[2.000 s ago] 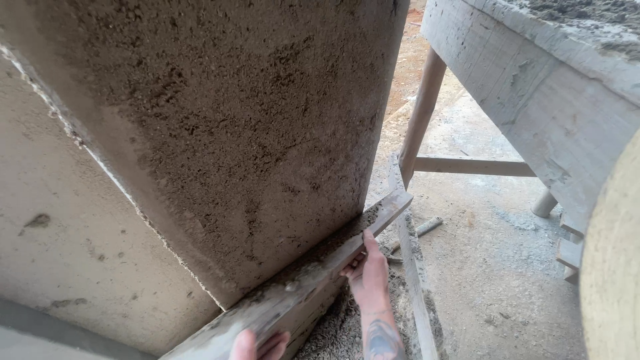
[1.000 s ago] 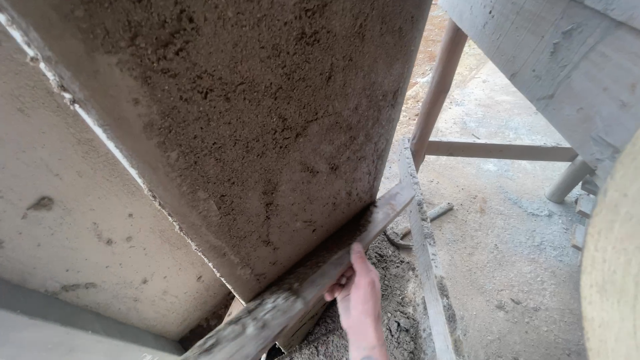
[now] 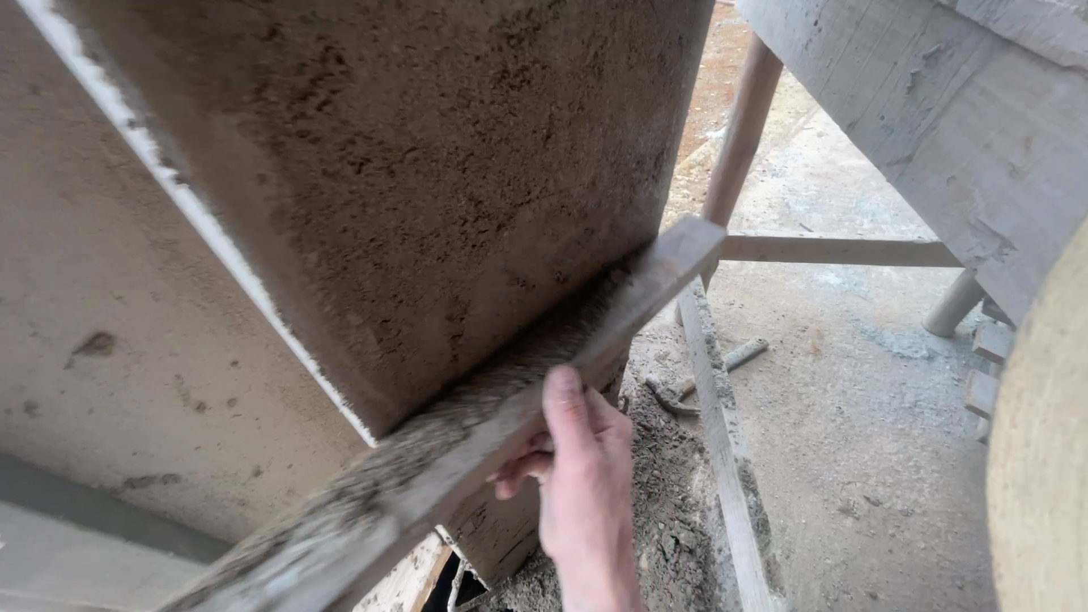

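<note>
My right hand (image 3: 586,476) grips the front edge of a long wooden board (image 3: 476,459), thumb on top and fingers underneath. The board slants from lower left to upper right, against the lower part of a mortar-coated wall face (image 3: 442,195). Wet mortar lies along the board's top, next to the wall. A pale corner bead (image 3: 212,229) runs down the wall's edge to the board. My left hand is out of view; the board's lower left end runs out of the frame.
A wooden trestle leg (image 3: 744,127) and crossbar (image 3: 837,250) stand under a mortar-smeared platform (image 3: 943,110) at the right. A narrow wooden strip (image 3: 731,476) lies on the ground beside fallen mortar (image 3: 671,518) and a hammer (image 3: 680,395). A rounded pale object (image 3: 1045,425) fills the right edge.
My left hand, at the board's lower end two seconds ago, has gone out of view. My right hand has stayed on the board. More mortar shows along the board's top.
</note>
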